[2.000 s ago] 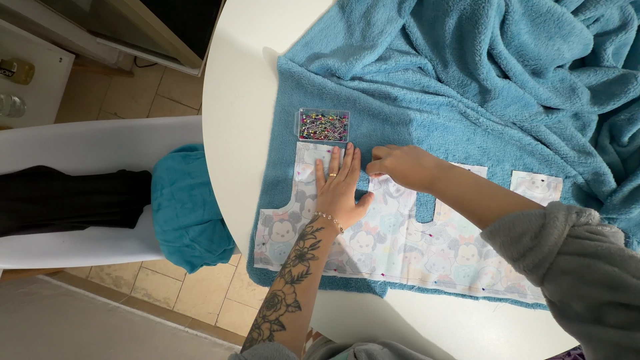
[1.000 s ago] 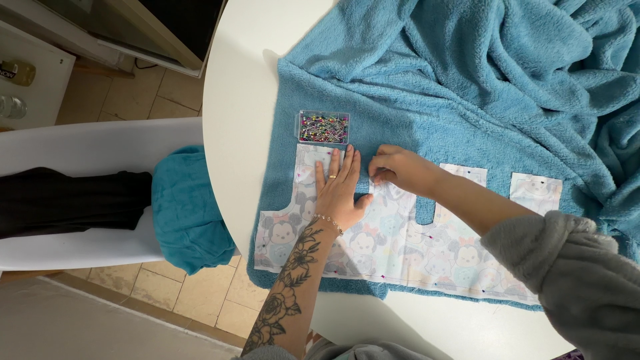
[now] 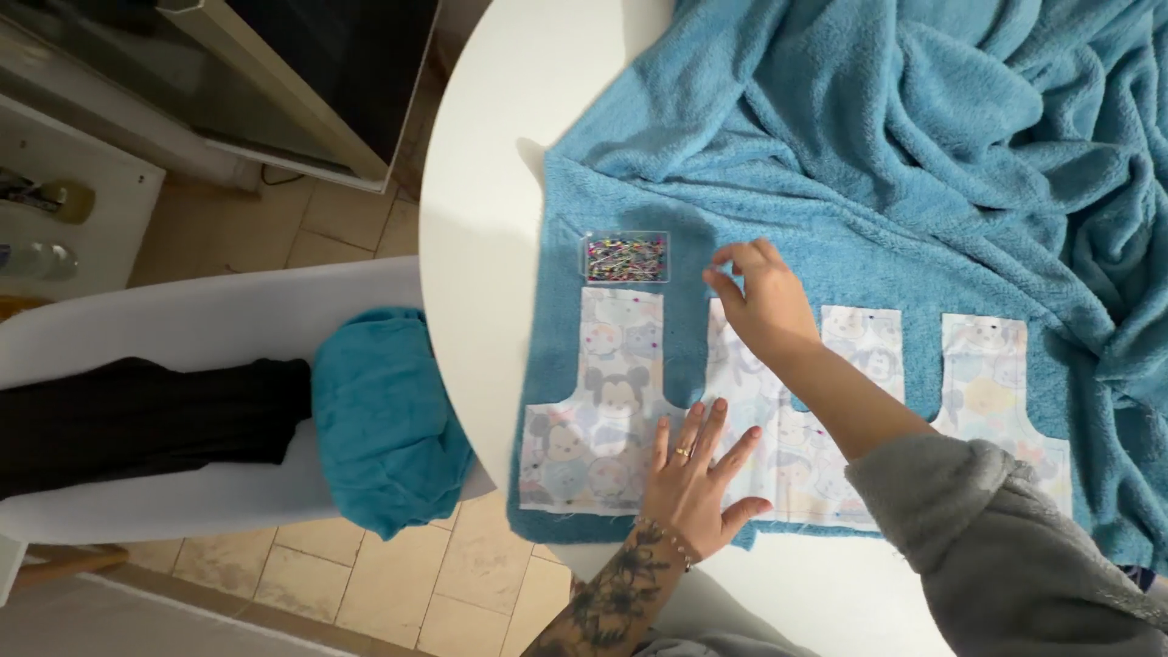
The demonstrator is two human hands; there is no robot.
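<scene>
Printed cotton fabric pieces (image 3: 620, 392) with cartoon mouse faces lie flat on blue fleece fabric (image 3: 693, 201), with a few pins stuck in them. My left hand (image 3: 703, 484) rests palm down with spread fingers on the printed fabric near its lower edge. Above the top of the middle strip is my right hand (image 3: 762, 292), thumb and index finger close together; whether a pin is between them is too small to tell. A clear plastic box of coloured-head pins (image 3: 627, 257) sits on the fleece, left of my right hand.
The round white table (image 3: 484, 182) has its curved edge at the left. Beyond it stands a padded ironing board (image 3: 228, 301) bearing a black garment (image 3: 155, 420) and a bundled teal cloth (image 3: 392, 420). Bulky folds of fleece fill the upper right.
My left hand has moved down from the top of the printed fabric to its lower part. My right hand has lifted from the middle strip's top edge and moved slightly up.
</scene>
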